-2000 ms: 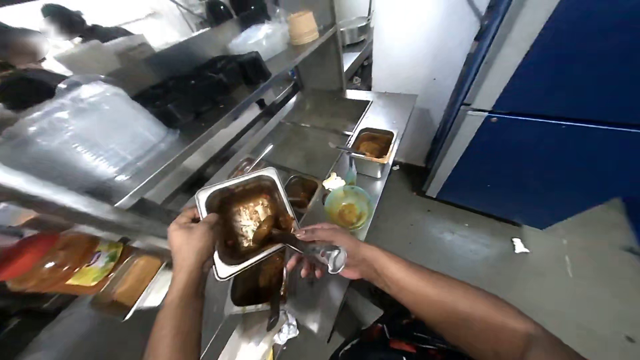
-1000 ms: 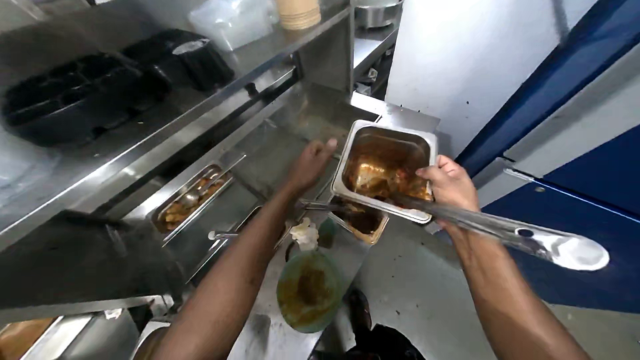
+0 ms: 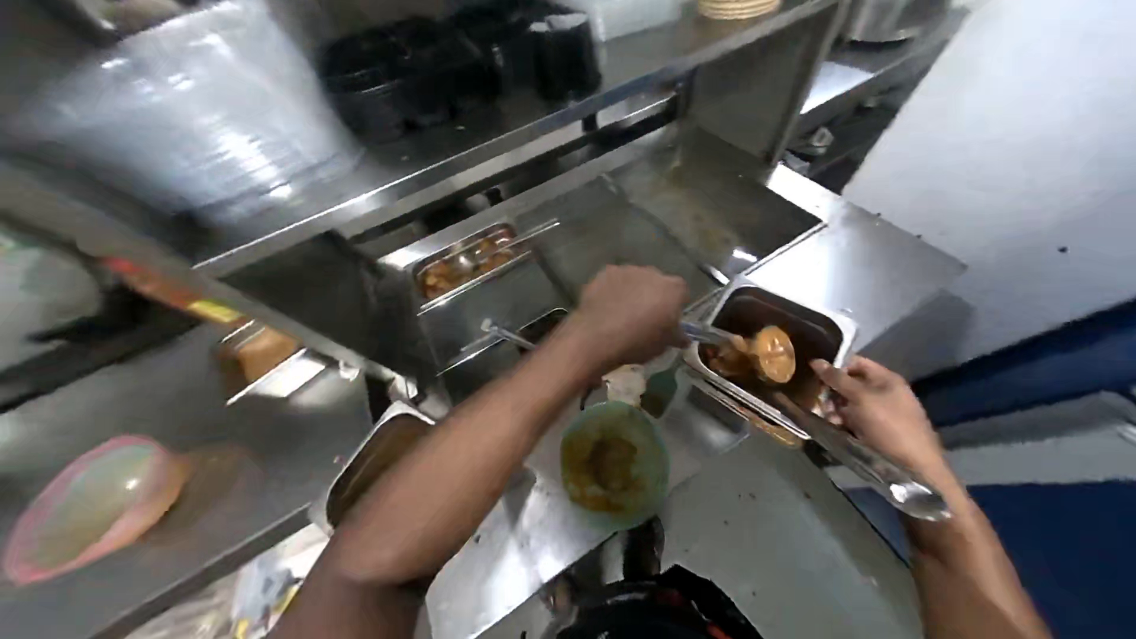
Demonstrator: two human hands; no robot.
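My left hand [image 3: 635, 311] is closed around the handle of a metal serving spoon [image 3: 772, 353], whose bowl carries brown sauce inside a steel food pan [image 3: 843, 327]. My right hand [image 3: 874, 404] grips the near right side of that pan, thumb over its rim. A second long-handled metal utensil [image 3: 865, 463] leans out of the pan past my right hand, its lower end in the food. Under the held pan, partly hidden, is another pan's edge. A green bowl [image 3: 614, 466] with brown residue sits on the steel counter, below my left forearm.
A food pan with chunks in sauce [image 3: 466, 262] is set in the counter beside steel lids [image 3: 577, 231]. Another steel pan [image 3: 364, 461] lies under my left forearm. Black containers [image 3: 408, 80] stand on the overhead shelf [image 3: 524, 133]. A pink-rimmed bowl [image 3: 89, 506] is at the left.
My left hand, apart from the held pan's contents one second ago, now has a sauce-covered spoon over that pan. Two seconds ago my left hand held the pan's side; my right hand holds it now.
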